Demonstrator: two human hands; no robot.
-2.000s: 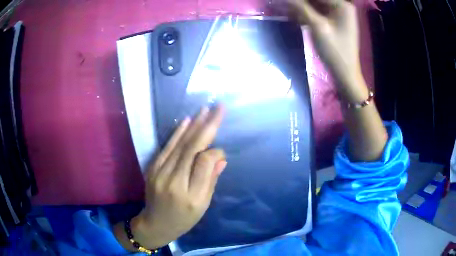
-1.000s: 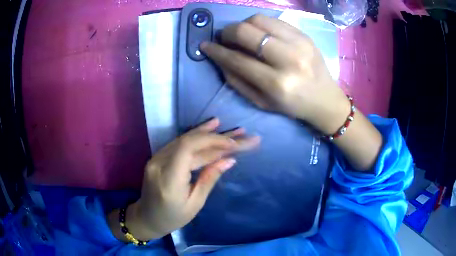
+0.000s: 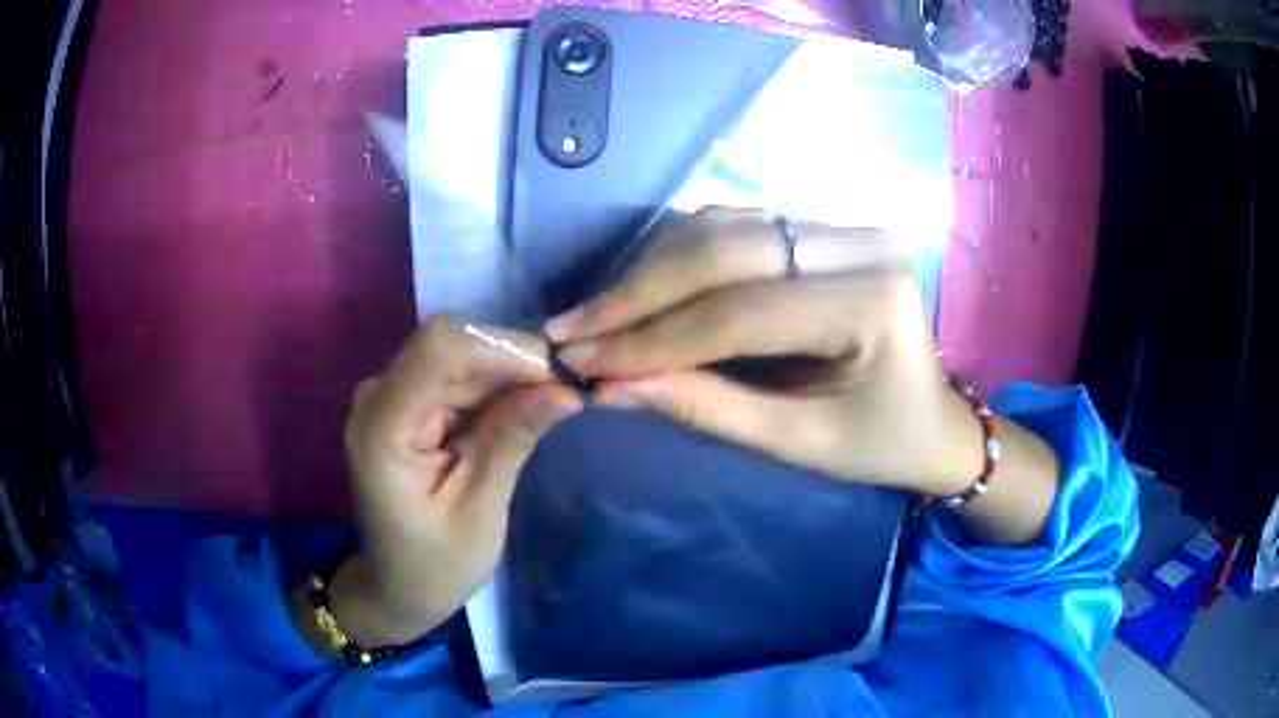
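A dark grey-blue tablet back cover (image 3: 687,561) lies under my hands, with glare at its upper right. Its raised pill-shaped camera bump (image 3: 574,96) is at the top left, with a lens spot at its upper end and a small bright spot lower down. My left hand (image 3: 446,456) and my right hand (image 3: 786,351) meet over the cover. Their fingertips pinch a small black part (image 3: 568,370) between them. The part's face is mostly hidden by the fingers.
A white separator sheet (image 3: 456,183) shows at the cover's left side. A clear plastic bag or tub (image 3: 971,39) is at the far right on the pink mat (image 3: 211,281), with small black parts (image 3: 1042,42) beside it. Dark stacks (image 3: 1171,253) stand at the right.
My right hand has moved down from the camera bump to my left hand. The fingertips of both hands now meet on the small black part. The camera bump is uncovered.
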